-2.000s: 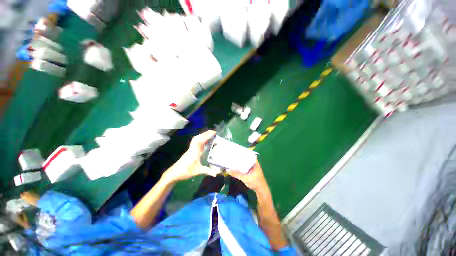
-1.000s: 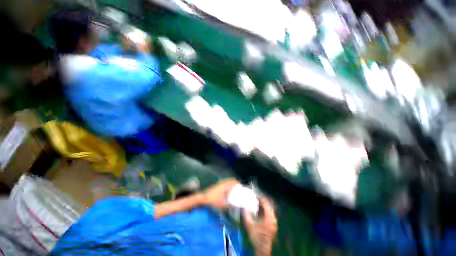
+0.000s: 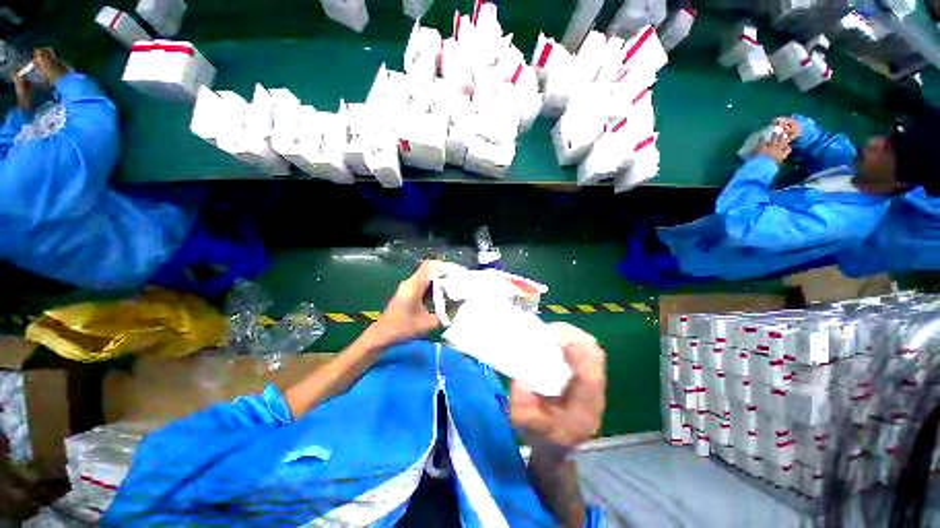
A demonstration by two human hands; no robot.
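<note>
My left hand [image 3: 411,305] grips the left end of a white box [image 3: 524,293] with a red mark, held in front of my chest. My right hand [image 3: 569,397] holds a white piece [image 3: 505,345] that overlaps the near side of the box. Whether this piece is separate or a part of the box, I cannot tell. The palm side of my right hand is partly hidden behind it.
White boxes with red stripes [image 3: 428,119] stand in rows on the green bench [image 3: 278,72]. People in blue jackets are at left [image 3: 62,196] and right [image 3: 794,211]. Stacked boxes [image 3: 763,382] stand at right, a yellow sack [image 3: 129,325] at left.
The view has turned and now faces the bench squarely. The box is clearer in my hands, with a white piece now seen in my right hand. The stacked boxes are back in view at right.
</note>
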